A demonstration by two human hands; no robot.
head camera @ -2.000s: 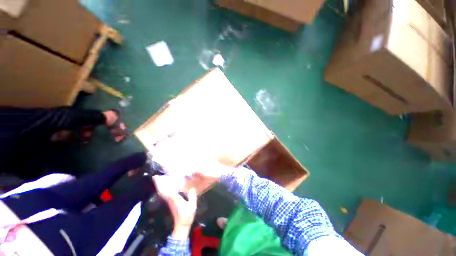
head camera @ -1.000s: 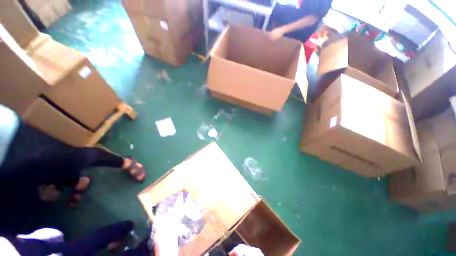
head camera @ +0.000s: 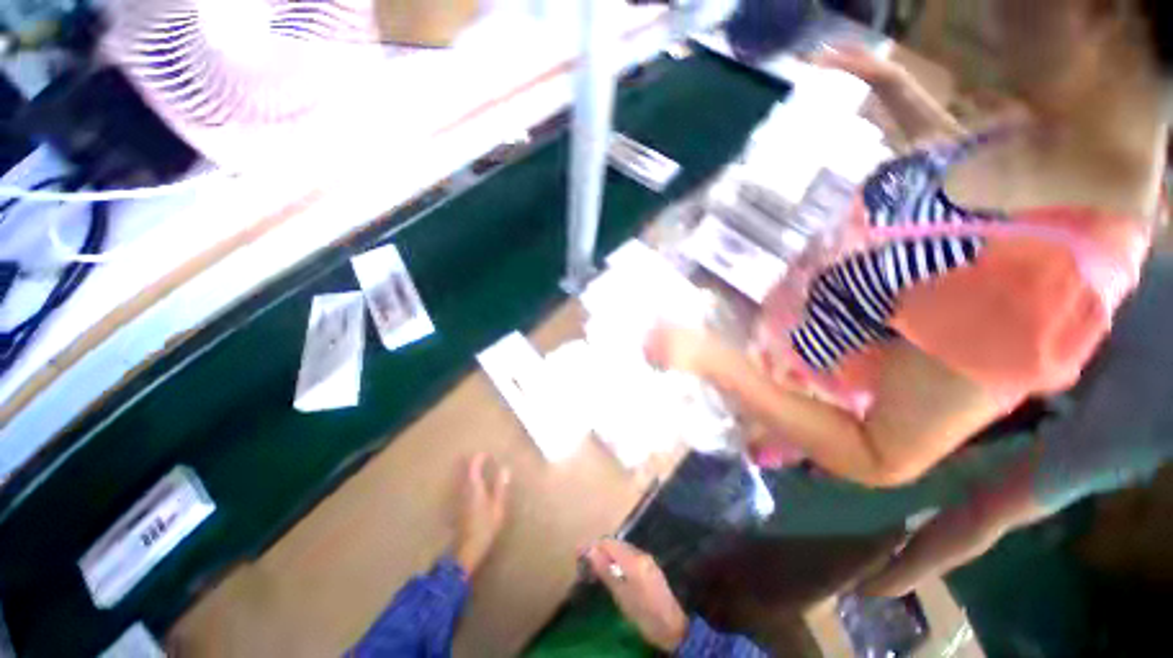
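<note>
My left hand (head camera: 482, 514) is over the brown cardboard-covered ledge (head camera: 367, 553), fingers apart, with nothing seen in it. My right hand (head camera: 630, 585) is at the ledge's near edge with curled fingers; blur hides whether it holds anything. A slim white box (head camera: 534, 396) lies ahead of my left hand, beside an overexposed heap of white boxes (head camera: 643, 302). Two white boxes (head camera: 331, 350) (head camera: 394, 298) lie close together on the green belt (head camera: 257, 450). Another box with small dark print (head camera: 147, 537) lies on the belt at lower left.
A co-worker in an orange top (head camera: 1016, 309) reaches over the heap at right. A grey metal post (head camera: 589, 142) stands at the belt's edge. A pink fan (head camera: 232, 64) and cables are at upper left. A carton (head camera: 958, 630) with a dark bundle in plastic (head camera: 881, 623) is at lower right.
The view has turned from the floor and cartons to the packing line. My left hand, earlier at the dark bundle on the carton, is now over the ledge.
</note>
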